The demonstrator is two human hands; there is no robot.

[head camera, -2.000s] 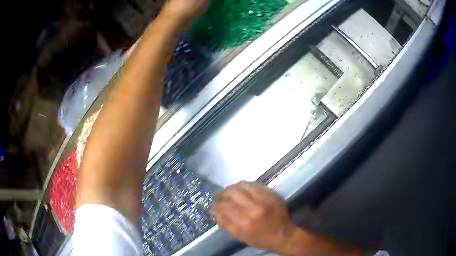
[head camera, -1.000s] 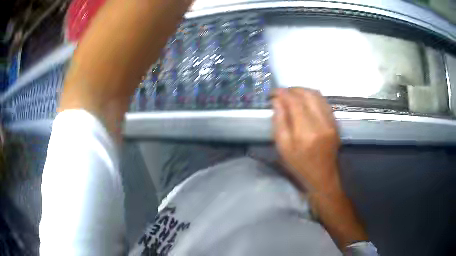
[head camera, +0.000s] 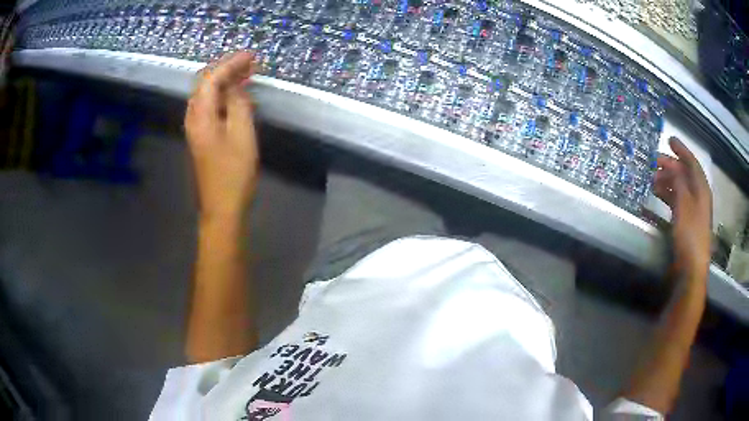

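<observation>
A wide PCB panel area [head camera: 460, 82], dotted with blue, red and metallic parts, lies between the conveyor rails. My left hand [head camera: 222, 123] is at the near rail on the left, fingers bent, fingertips at the panels' near edge. My right hand [head camera: 686, 193] is at the panels' right end, above the near rail, with fingers curled. Tiny pale specks show by its fingertips; they are too small to tell as parts or glare. Whether either hand holds something is hidden by the fingers.
The near conveyor rail [head camera: 394, 123] runs across in front of my body, and the far rail [head camera: 624, 49] curves along the upper right. A speckled pale component heap [head camera: 665, 15] lies beyond it. The white line bed [head camera: 698, 152] shows past the panels. A blue object [head camera: 94, 140] stands below left.
The view has swung left and down. My left arm, stretched across the panels before, is back with its hand at the near rail. My right hand remains by the panels' right end.
</observation>
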